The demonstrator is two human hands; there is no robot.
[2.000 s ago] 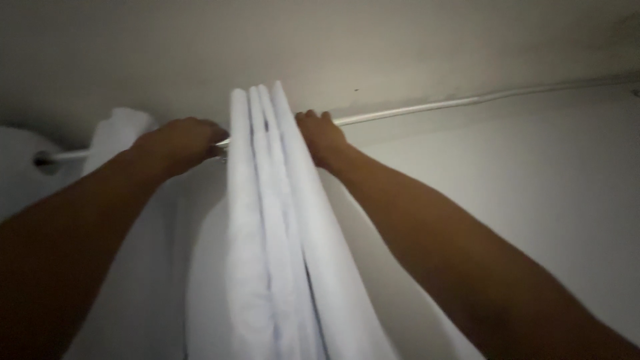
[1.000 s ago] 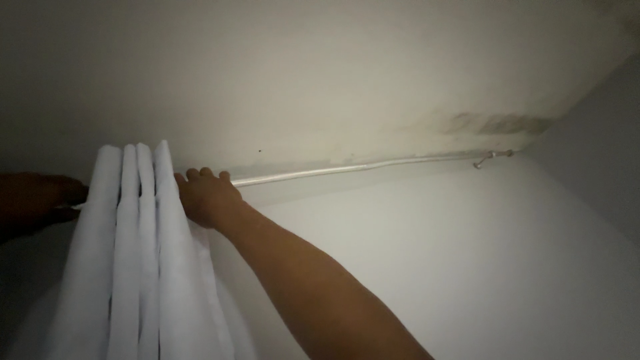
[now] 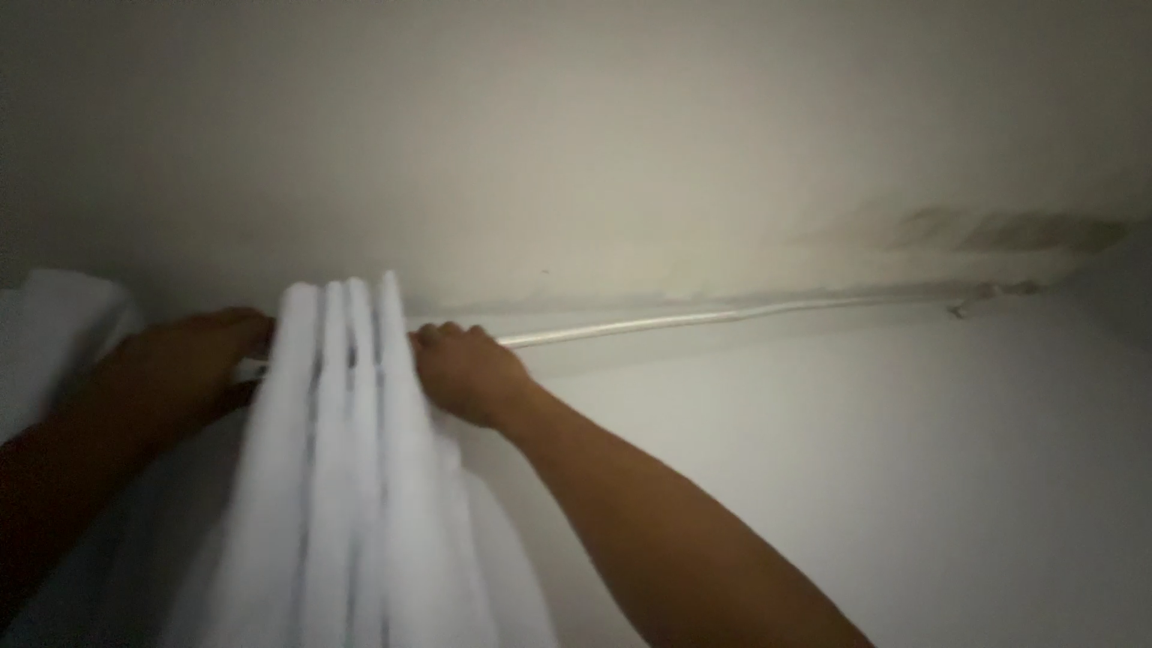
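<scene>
A white curtain (image 3: 346,468) hangs in several tight folds from a thin, pale curtain rod (image 3: 630,326) that runs below the ceiling. My left hand (image 3: 184,364) is at the rod on the left side of the folds, its fingertips partly hidden by the cloth. On the right side of the folds, my right hand (image 3: 468,371) has its fingers curled over the rod, against the edge of the curtain. More white curtain cloth (image 3: 67,333) hangs at the far left, behind my left forearm.
The rod's right end meets a small bracket (image 3: 958,308) near the corner. Above is the pale ceiling (image 3: 576,135), with a dark stain (image 3: 1044,231) at the right. A plain wall (image 3: 810,450) stands behind and below the rod.
The view has swung to the right since the oldest frame, bringing the rod's far end into sight. My hands remain on either side of the folded curtain.
</scene>
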